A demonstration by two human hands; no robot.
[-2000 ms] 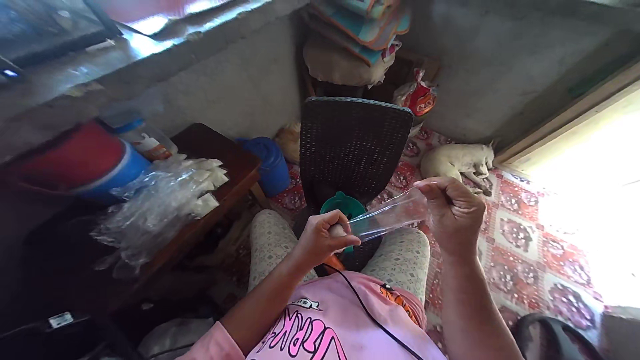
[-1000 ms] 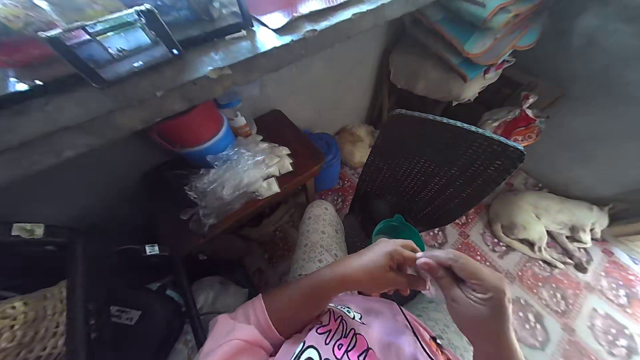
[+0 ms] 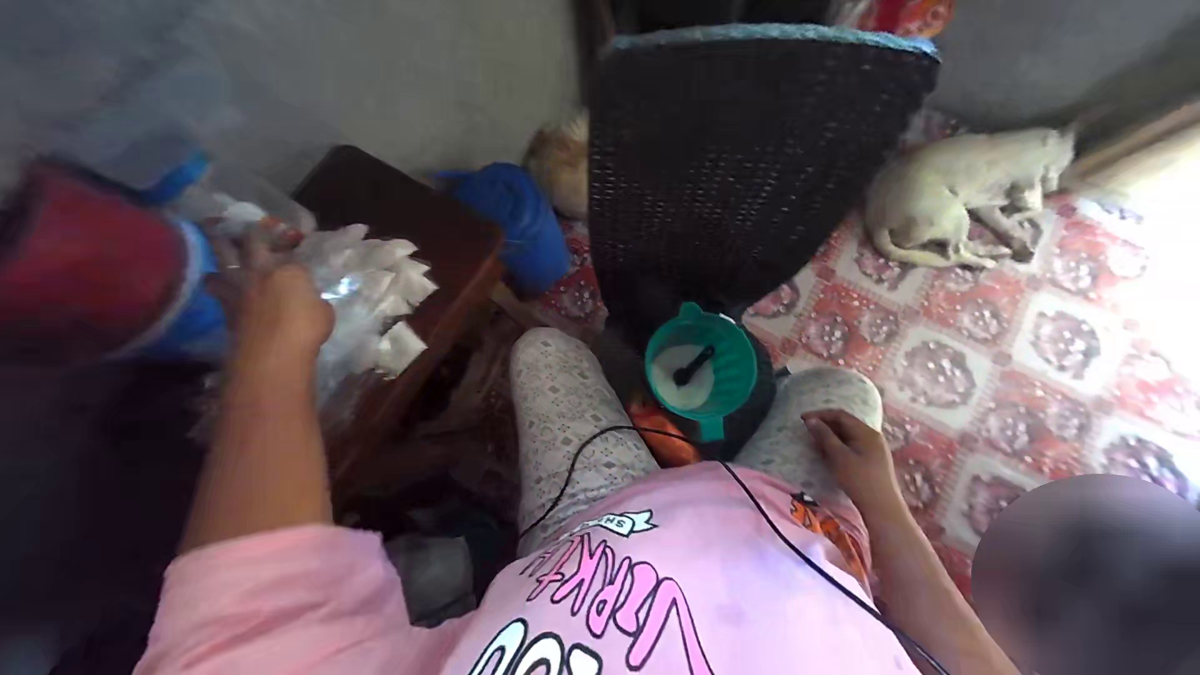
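Observation:
My left hand (image 3: 277, 291) reaches to the wooden bench at the left, over a pile of clear plastic bags with white contents (image 3: 361, 281) and beside a red and blue bucket (image 3: 103, 262). Its fingers are blurred near a whitish container, and whether they grip it cannot be told. My right hand (image 3: 848, 450) rests on my right thigh, fingers loosely bent, with nothing visible in it. Between my knees stands a green plastic strainer-like container (image 3: 736, 366) with white material and a black-handled utensil (image 3: 694, 366) inside.
A dark woven chair back (image 3: 741, 159) rises beyond my knees. A blue container (image 3: 520, 225) stands beside the wooden bench (image 3: 403, 202). A pale dog (image 3: 966, 192) lies on the patterned floor at the right, and a tan furry animal (image 3: 561, 169) is partly hidden behind the chair. A black cable crosses my lap.
My hands, together over my lap a second ago, have parted: the left went to the bench, the right to my thigh. The clear plastic stretched between them two seconds ago is no longer seen there.

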